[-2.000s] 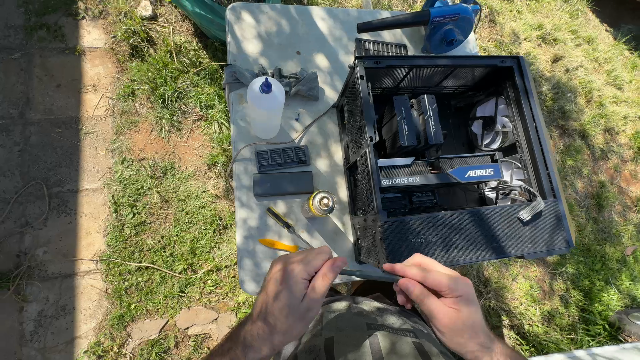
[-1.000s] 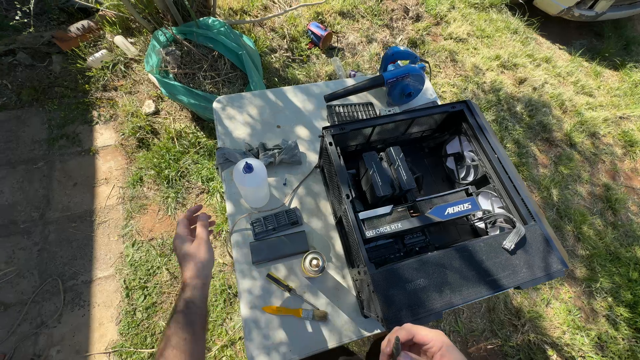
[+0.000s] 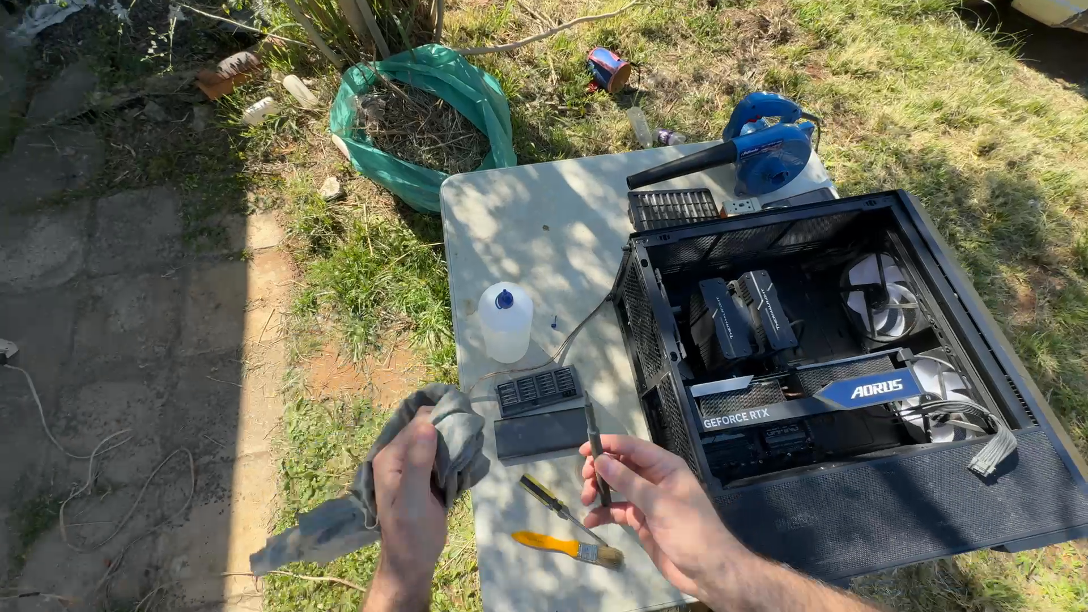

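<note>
My left hand (image 3: pixel 412 484) grips a crumpled grey cloth (image 3: pixel 459 433), one end of which hangs down to the left. In my right hand (image 3: pixel 654 501) a slim dark precision screwdriver (image 3: pixel 594 442) is held upright between thumb and fingers. Between and below the hands lie a yellow-and-black screwdriver (image 3: pixel 548 495) and a paintbrush with a yellow handle (image 3: pixel 552 543). Just beyond are a bit set in a black tray (image 3: pixel 537 390) and a flat dark case (image 3: pixel 540 433). To the right stands an open black computer case (image 3: pixel 850 510) with a graphics card (image 3: pixel 799 399) inside.
A translucent bottle with a blue cap (image 3: pixel 506 323) is on the white table (image 3: pixel 527 204). A blue electric blower (image 3: pixel 769 161) and a black slotted panel (image 3: pixel 673 209) sit at its far right. A green bag of dry plant matter (image 3: pixel 489 106) stands behind; a cable (image 3: pixel 586 327) crosses the tabletop.
The grey cloth, on the table beside the bottle a second ago, is now in my left hand. My right hand has risen over the table, with the dark screwdriver in plain sight.
</note>
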